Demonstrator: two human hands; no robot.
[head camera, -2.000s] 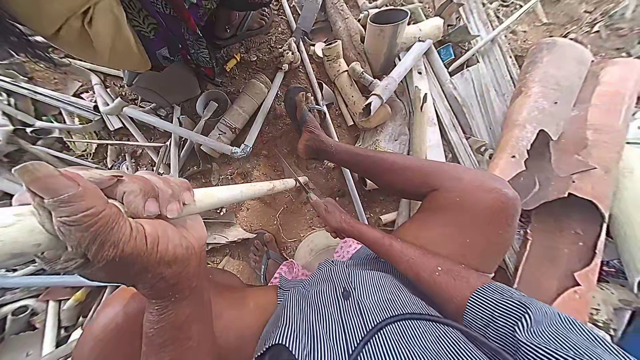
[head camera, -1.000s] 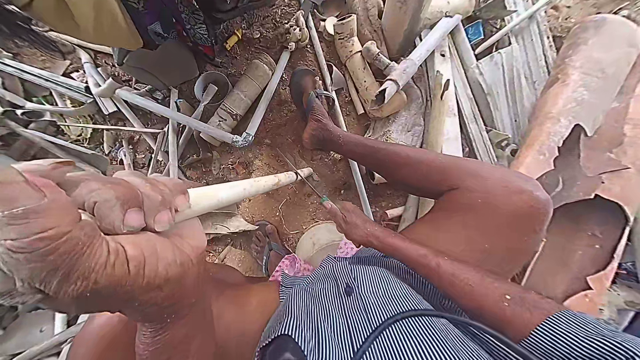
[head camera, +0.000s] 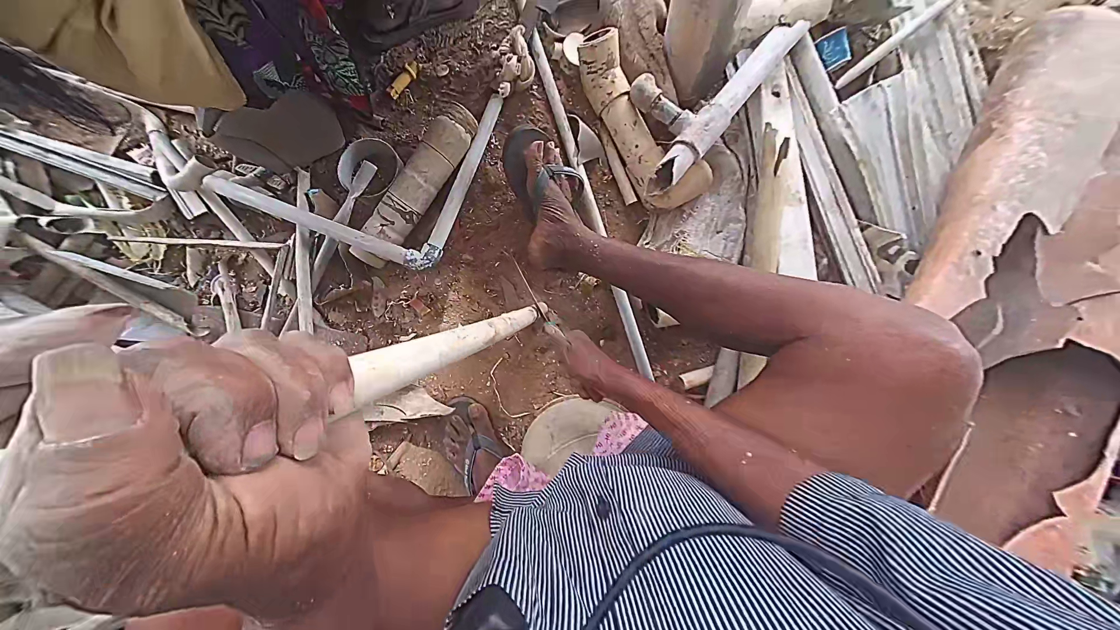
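Note:
My left hand (head camera: 192, 446), large and close at the lower left, is wrapped around a whitish plastic pipe (head camera: 437, 353). The pipe points right and away from me, over the bare ground between my feet. My right hand (head camera: 584, 363) grips the handle of a thin blade (head camera: 525, 282), whose edge lies at or very near the pipe's far end; whether they touch cannot be told. The blade slants up and to the left from my fist. Most of the handle is hidden by my fingers.
Scrap pipes surround me: a jointed grey pipe (head camera: 315, 220), a dirty pipe fitting (head camera: 617, 96), a long thin pipe (head camera: 595, 210) beside my sandalled foot. Large broken brown pipes (head camera: 1015, 175) lie at the right beyond my knee. Patterned cloth of another person (head camera: 289, 44) shows at the top left.
My left hand has come closer to the view and lower. The blade's angle across the pipe's end has shifted slightly. Both hands keep their holds.

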